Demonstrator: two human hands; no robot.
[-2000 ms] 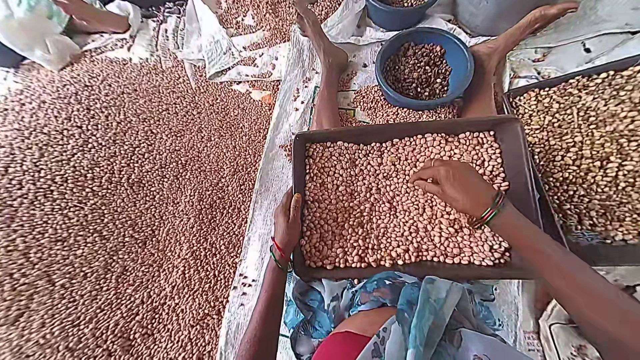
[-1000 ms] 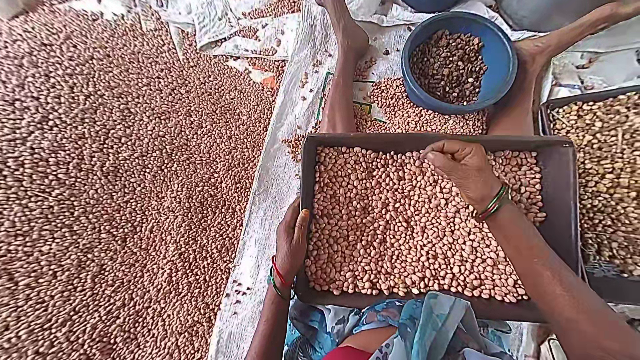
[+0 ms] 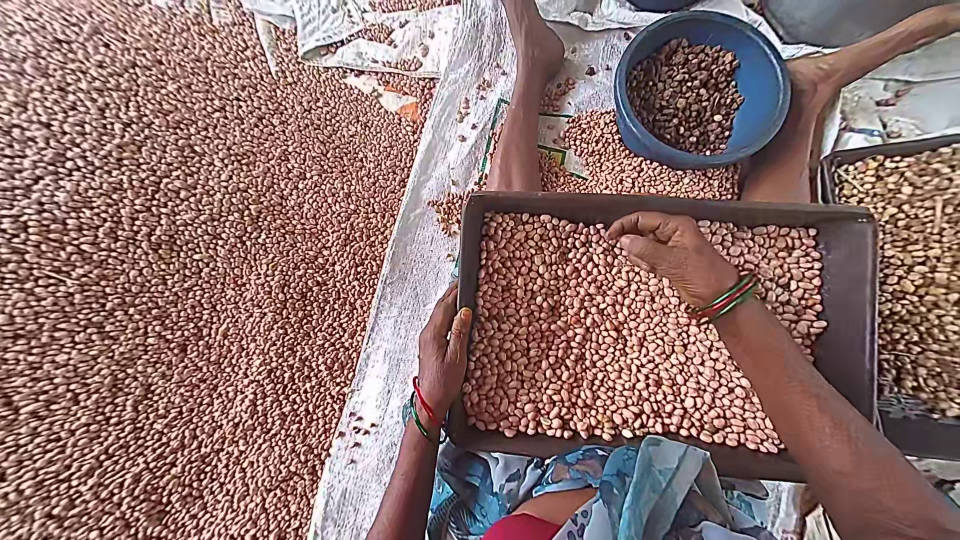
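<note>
A dark rectangular tray (image 3: 847,315) lies across my lap, spread with pinkish-brown shelled nuts that look like peanuts (image 3: 570,330). My left hand (image 3: 444,352) grips the tray's left wall, thumb on the rim. Over the upper middle of the nuts is my right hand (image 3: 667,251), its thumb and forefinger close together at the nuts; whether a nut is between them cannot be told. Beyond the tray stands a round blue plastic basin (image 3: 761,94) with darker, shrivelled pieces (image 3: 686,94) in it.
A wide heap of similar nuts (image 3: 187,247) covers the left side. Loose nuts (image 3: 622,154) lie between my legs on white woven sheeting (image 3: 397,277). Another tray (image 3: 919,435) of paler, mixed pieces (image 3: 919,262) stands at the right. A grey vessel (image 3: 847,19) is at the top right.
My right hand has gone from over the right middle of the nuts to near the tray's far side. My left hand stays on the left wall. The view has shifted somewhat.
</note>
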